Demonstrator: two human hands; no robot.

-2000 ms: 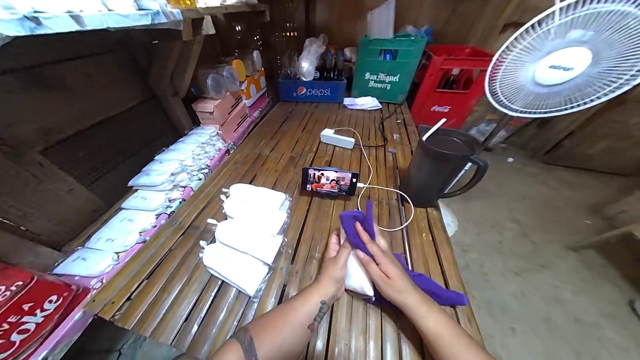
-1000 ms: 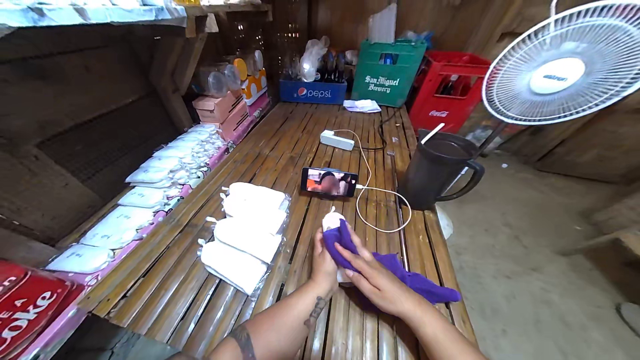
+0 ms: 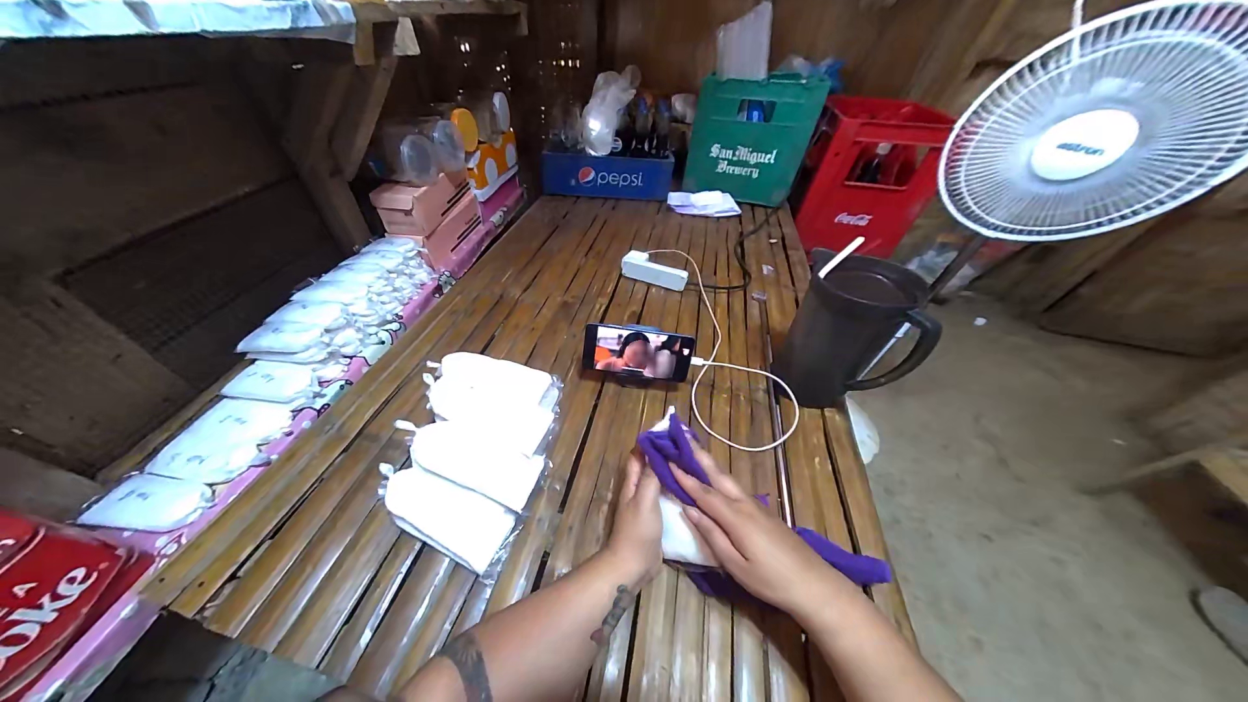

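On the slatted bamboo table (image 3: 585, 468), my left hand (image 3: 639, 512) holds the left side of a knotted plastic bag of white powder or grains (image 3: 682, 536). Against its right side and top, my right hand (image 3: 746, 517) presses a purple cloth (image 3: 673, 453), whose loose end trails to the right on the slats. Several similar filled white bags (image 3: 478, 448) lie in an overlapping row left of my hands. Just beyond my hands a phone (image 3: 639, 354) stands on its side, showing a picture, with a white cable (image 3: 726, 439) plugged in. The bag's underside is hidden.
A dark plastic pitcher (image 3: 848, 327) stands at the table's right edge, near a white fan (image 3: 1092, 136). A white power strip (image 3: 653, 271) lies behind the phone. Blue (image 3: 606, 177), green (image 3: 746, 146) and red (image 3: 868, 175) crates stand at the back. More white bags (image 3: 234, 429) line the left ledge.
The bag's top showed bare above my hands one second ago; the purple cloth now covers most of it. My right hand has shifted on the bag with the cloth. The phone's picture has changed.
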